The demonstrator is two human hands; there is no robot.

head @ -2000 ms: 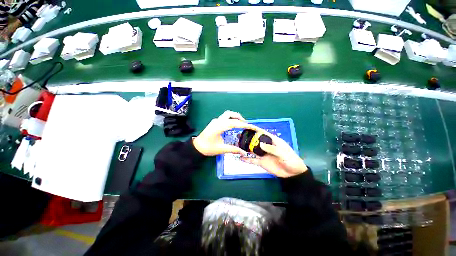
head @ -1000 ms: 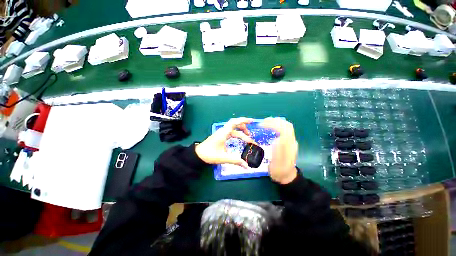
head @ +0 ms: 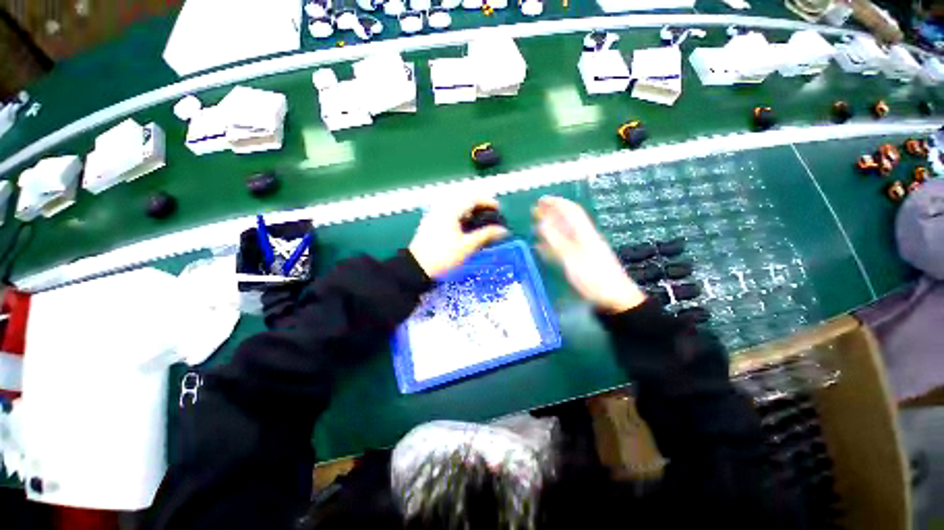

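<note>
My left hand [head: 455, 236] holds a small dark unit [head: 481, 218] between thumb and fingers, just beyond the far edge of the blue parts bin [head: 478, 366]. No orange trim shows on the unit now. My right hand [head: 580, 252] is a little to the right of it, slightly blurred, fingers apart, with nothing seen in it. Tiny white parts [head: 471, 300] are scattered in the bin. The clear blister tray [head: 766, 269] lies on the right, with black parts [head: 662, 271] in its left pockets, partly hidden by my right hand and sleeve.
A black tool holder [head: 275, 253] with blue handles stands left of the bin. A white sheet [head: 98, 362] and a partly covered smartphone [head: 190, 389] lie left. Units [head: 485, 155] and white boxes [head: 375, 91] sit on the belt. Orange-black units [head: 888, 158] and a person's grey sleeve [head: 924, 233] are at right.
The view has turned right. My left hand has carried the unit from over the bin to beyond its far edge. My right hand has moved off to the right.
</note>
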